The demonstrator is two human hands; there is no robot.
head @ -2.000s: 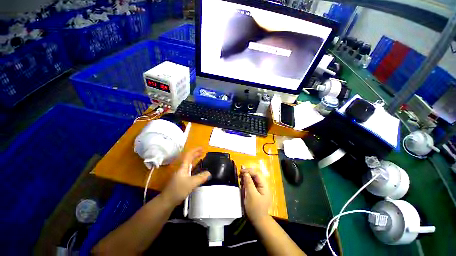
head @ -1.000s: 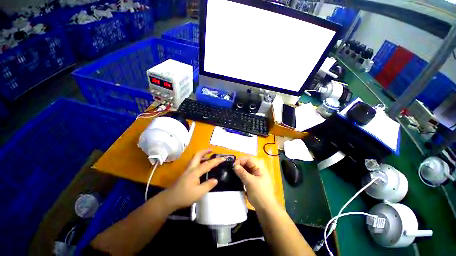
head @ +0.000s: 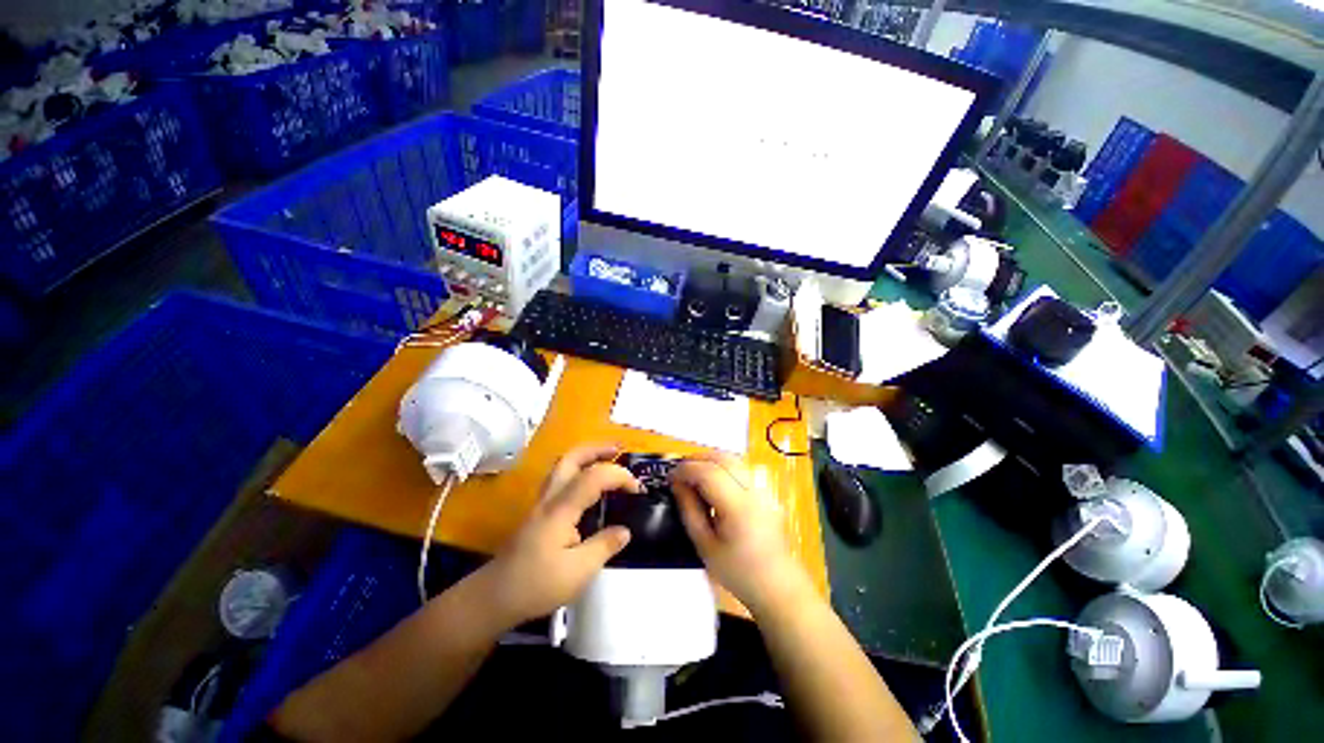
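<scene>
A white PTZ dome camera [head: 640, 617] lies at the tabletop's near edge, its black front [head: 649, 526] pointing away from me and its bracket end towards me. My left hand [head: 559, 530] is on the left side of the black front, fingertips over its far end. My right hand [head: 735, 526] is on the right side, fingertips at the same far end. The fingers hide part of the black front. A thin white cable runs right from the bracket. The monitor [head: 784, 138] shows a nearly all-white picture.
Another dome camera [head: 468, 409] stands on the orange tabletop [head: 341, 450] at left. Behind are the power supply [head: 495, 244], keyboard [head: 646, 343] and paper sheet [head: 680, 411]. A mouse [head: 847, 502] is at right. More cameras [head: 1147, 653] sit on the green bench. Blue crates [head: 327, 240] are at left.
Both hands have moved in over the camera's black front and its far end. The camera has shifted slightly right and towards me. The monitor picture has turned from dark shapes to nearly white.
</scene>
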